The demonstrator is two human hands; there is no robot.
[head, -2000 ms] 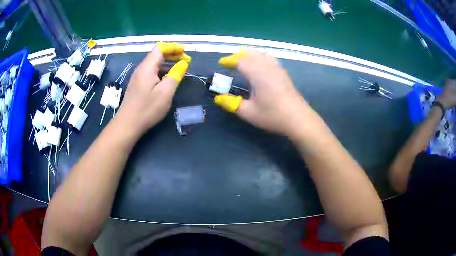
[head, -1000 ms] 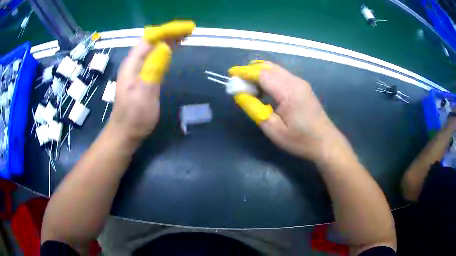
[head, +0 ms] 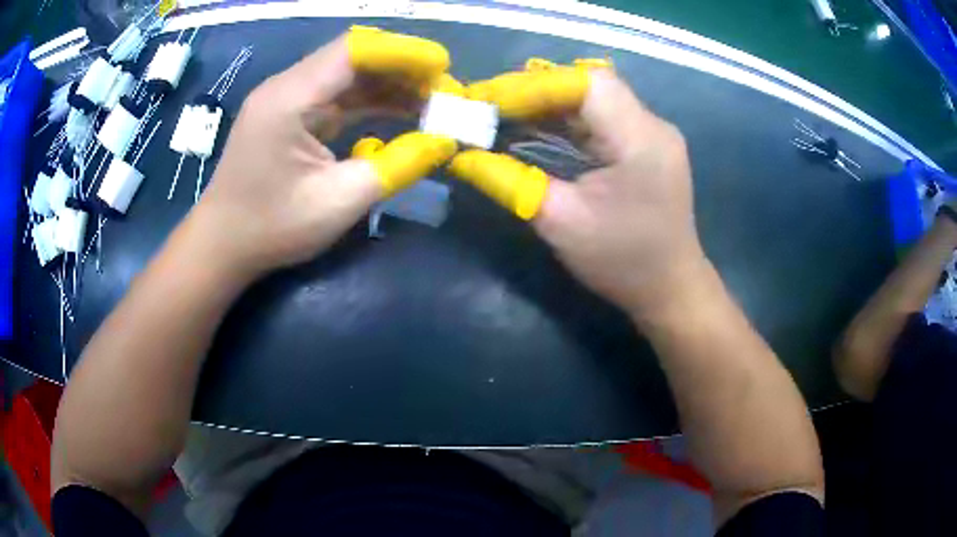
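Observation:
A white transformer unit (head: 460, 119) is held up between both hands, with thin leads pointing right, blurred. My left hand (head: 304, 157), with yellow finger cots, grips its left end between thumb and fingers. My right hand (head: 619, 168), also with yellow cots, grips its right side. The black end is hidden by the fingers. A clear sleeve or cover (head: 418, 203) lies on the dark bench top just below my left fingertips, partly covered by them.
A pile of white units (head: 118, 130) with tangled leads lies at left, beside a blue bin (head: 15, 199). A dark leaded part (head: 831, 152) lies at right. A neighbouring worker's arm (head: 892, 304) is by a blue bin (head: 905, 215). A white rail (head: 672, 52) edges the green belt.
My left hand, empty and apart a second ago, has come in to the unit. My right hand has moved left with the unit. The view has shifted, so the bench shows higher up.

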